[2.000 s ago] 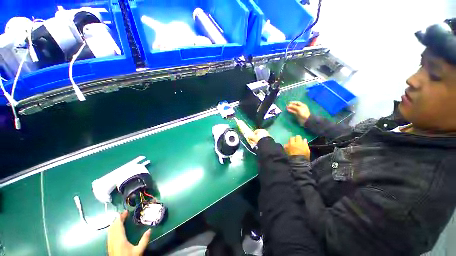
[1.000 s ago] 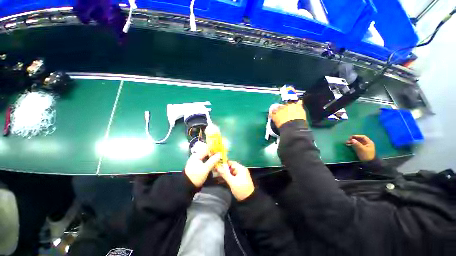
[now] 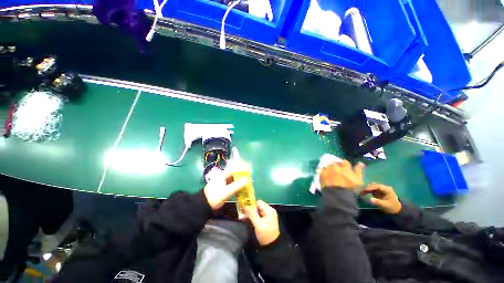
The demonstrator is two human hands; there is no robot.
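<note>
My left hand (image 3: 219, 191) is beside the open camera head, its fingertips on the upper part of a yellow tube-like item (image 3: 245, 194) with a clear pointed end. My right hand (image 3: 265, 222) holds the lower end of that item. The black housing cup (image 3: 216, 146) lies open on the bench, joined to a white bracket (image 3: 207, 130) behind it. Thin coloured wires run from the cup towards a pale LED module (image 3: 210, 172), partly hidden by my left hand. A white pigtail cable (image 3: 179, 162) trails left from the bracket.
A neighbour's hand (image 3: 340, 174) covers a white part on the right; the other hand (image 3: 382, 198) is beside it. Behind are a black fixture (image 3: 353, 134) and a small blue-white block (image 3: 321, 123). White ties (image 3: 37, 116) and dark modules (image 3: 67, 84) lie left. Blue bins (image 3: 381, 33) hang above.
Since the oldest frame, both my hands have come together on the yellow item. Over the last second its pointed end stays near the camera head, and the neighbour's hands have moved nearer each other.
</note>
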